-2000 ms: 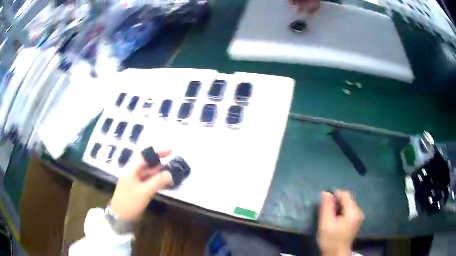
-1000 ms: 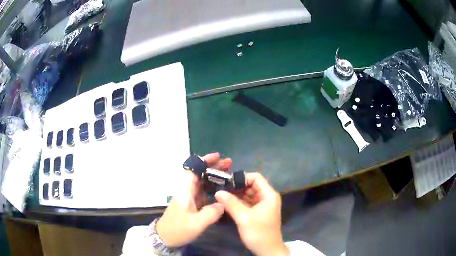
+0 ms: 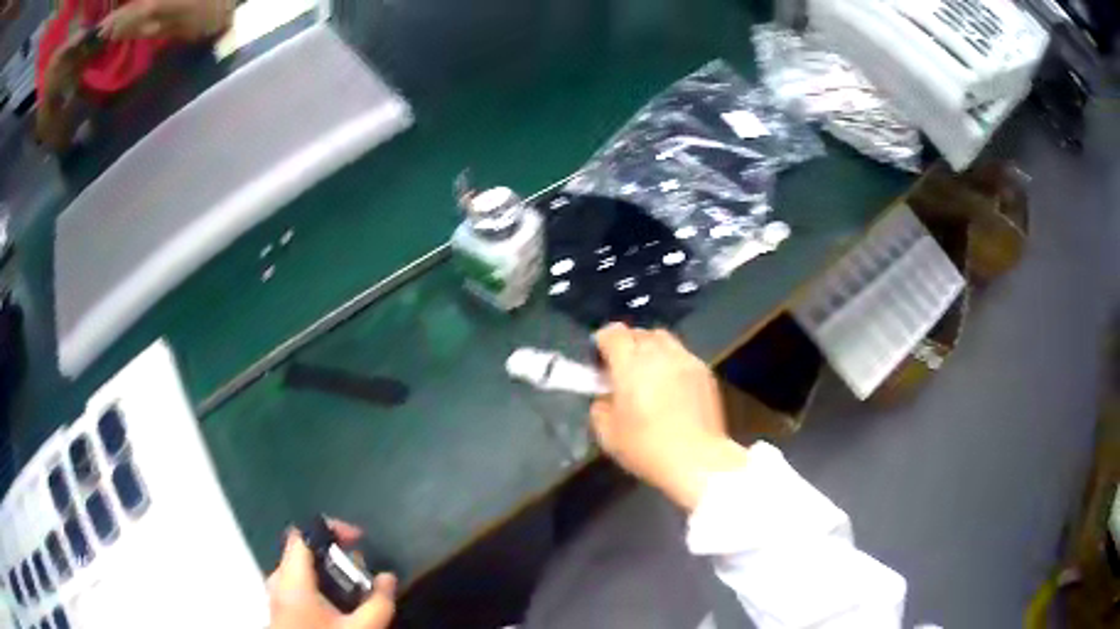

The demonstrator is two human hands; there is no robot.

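Observation:
My left hand (image 3: 322, 592), cut off by the lower edge, is shut on a dark watch body with a black band (image 3: 334, 563) at the bench's front edge. My right hand (image 3: 661, 412) is over the right part of the bench, beside the pile of black straps (image 3: 620, 258). Its fingers are at the near end of a white strap (image 3: 553, 370) and hide that end; whether they grip anything is unclear. A loose black strap (image 3: 344, 383) lies flat on the green mat. The white foam tray (image 3: 184, 492) with rows of dark watch cases is at lower left.
A white bottle (image 3: 501, 252) with a green label stands by the black straps. Behind are clear plastic bags (image 3: 700, 148). White trays (image 3: 933, 62) are at upper right, a slotted tray (image 3: 882, 301) below. A grey-white foam pad (image 3: 221, 184) and a person in red (image 3: 111, 62) are upper left.
The view has swung right. My right hand has left the watch and moved right to the white strap and black pile. My left hand keeps the watch, now lower left.

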